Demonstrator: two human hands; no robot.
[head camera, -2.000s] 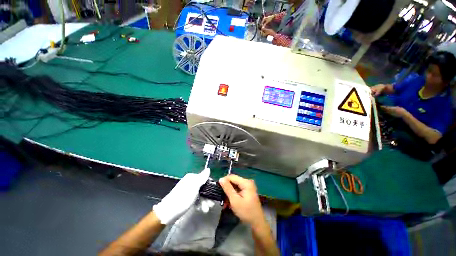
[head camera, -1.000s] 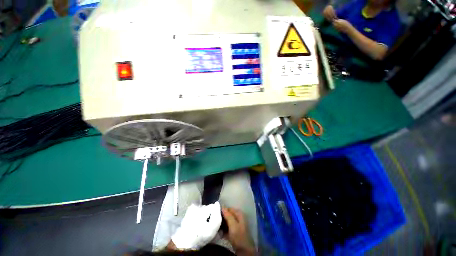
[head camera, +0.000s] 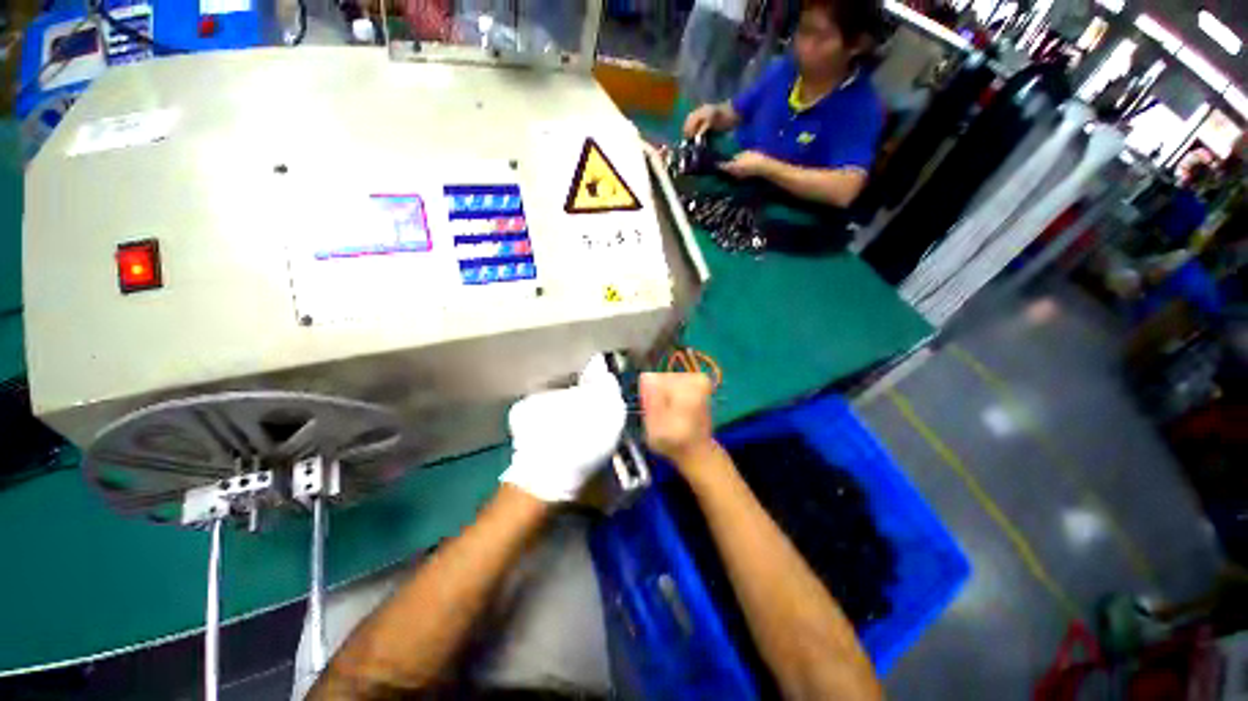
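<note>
My left hand (head camera: 565, 436), in a white glove, is at the tying head (head camera: 630, 463) at the machine's right front and covers its left side. My bare right hand (head camera: 676, 410) is closed against the head's right side. The fingers of both hands face each other across it. A cable coil cannot be made out between them. The winding rods (head camera: 319, 582) stick out bare from the grey spoked winding head (head camera: 281, 438) on the left of the cream machine (head camera: 383, 123).
A blue bin (head camera: 920, 551) full of black coils stands below my right forearm. Orange-handled scissors (head camera: 698, 364) lie behind my right hand. A person in a blue shirt (head camera: 810, 130) works across the bench (head camera: 821, 318). A blue machine (head camera: 205, 30) stands behind.
Both hands have moved from the winding rods, past my lap, over to the tying head. The black coil they held at the rods no longer shows. The view has turned to the right.
</note>
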